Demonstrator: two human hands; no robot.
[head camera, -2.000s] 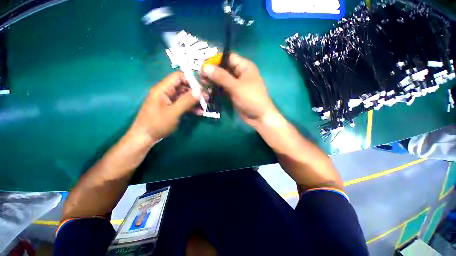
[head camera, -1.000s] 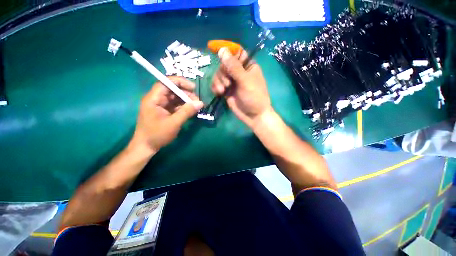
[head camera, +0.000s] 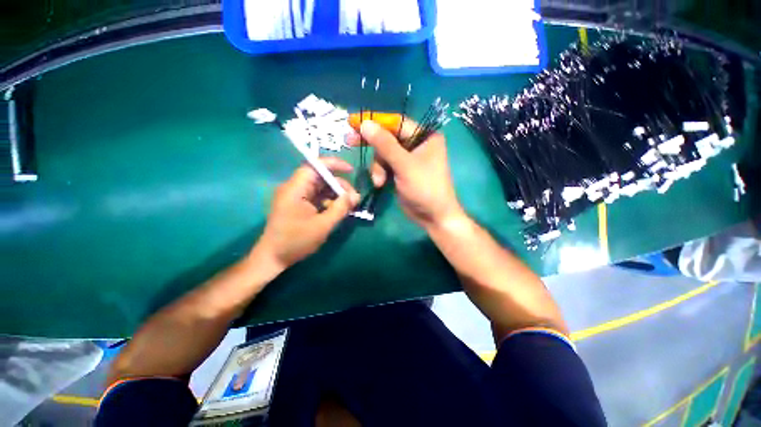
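Note:
My left hand (head camera: 304, 208) holds a white sleeved cable (head camera: 315, 160) slanting up and left to a small white connector. A white connector housing (head camera: 361, 215) with dark wires running up from it is just below my fingertips. My right hand (head camera: 409, 158), with an orange cover (head camera: 377, 122) on a finger, holds several thin black wires (head camera: 430, 122) that fan out above it. A few wires with pale tips stand up past the orange cover. A heap of loose white housings (head camera: 327, 123) lies just beyond my hands. Which fingers grip the housing is not clear.
A large pile of black harnesses (head camera: 584, 125) with white blocks along its near edge lies at the right. Two blue trays (head camera: 332, 42) with white parts are at the far edge. A white strip lead (head camera: 15, 142) lies at far left.
The white sleeved cable now slants more steeply and its connector has moved right and down. My left hand is further right. The wires in my right hand are more fanned out. More of the trays shows.

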